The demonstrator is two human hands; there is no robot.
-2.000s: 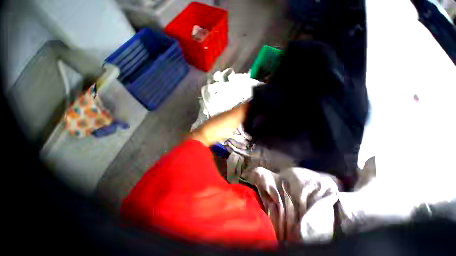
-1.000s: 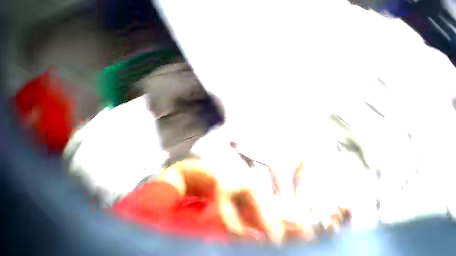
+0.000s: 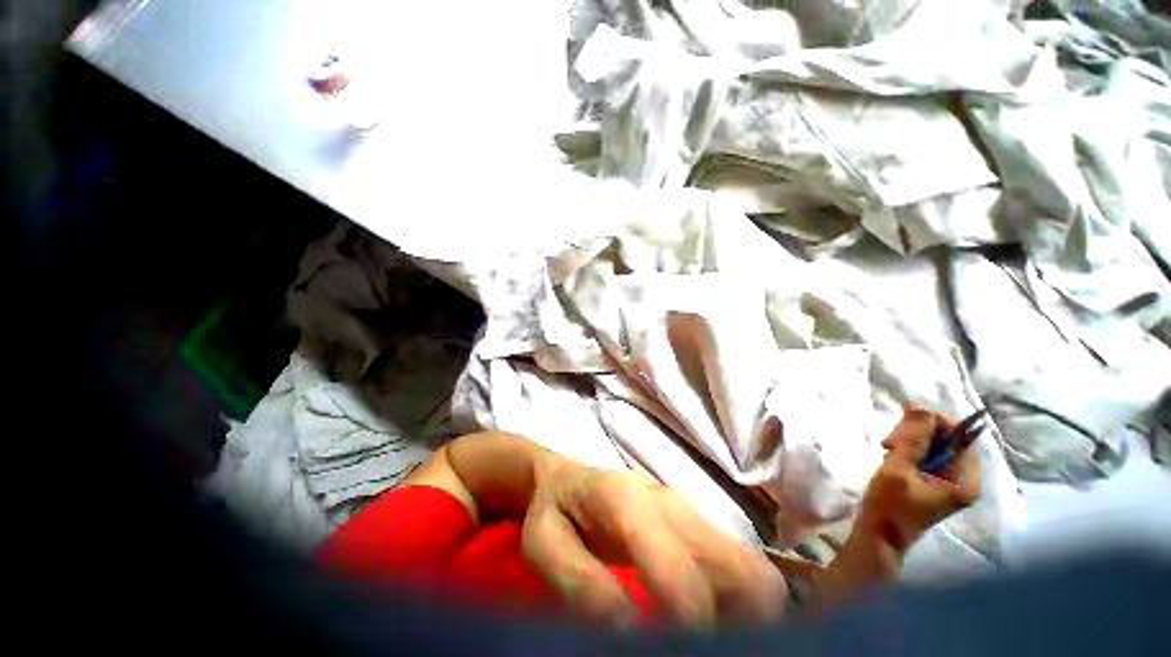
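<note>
A pale garment (image 3: 706,372) lies crumpled over the near table edge and in front of me. My left hand (image 3: 629,526) is low in the middle, back of the hand up, with its fingers bent down towards the bottom edge. Its fingertips are hidden, so a grip on cloth cannot be made out. My right hand (image 3: 922,481) is at the lower right over the pale cloth, closed around small dark blue thread snips (image 3: 953,445). Their pointed metal tips stick out up and to the right.
A large heap of pale garments (image 3: 886,141) covers the far and right side of the white table (image 3: 450,116). A small jar or bottle (image 3: 329,80) with a reddish part stands at the far left of the tabletop. Pale pieces (image 3: 347,430) are piled low at left, beside a dim green crate (image 3: 212,359).
The view has swung right from the floor crates to the table. The dark garment is out of view. My left hand has left the low pile; my right hand with snips now shows clearly.
</note>
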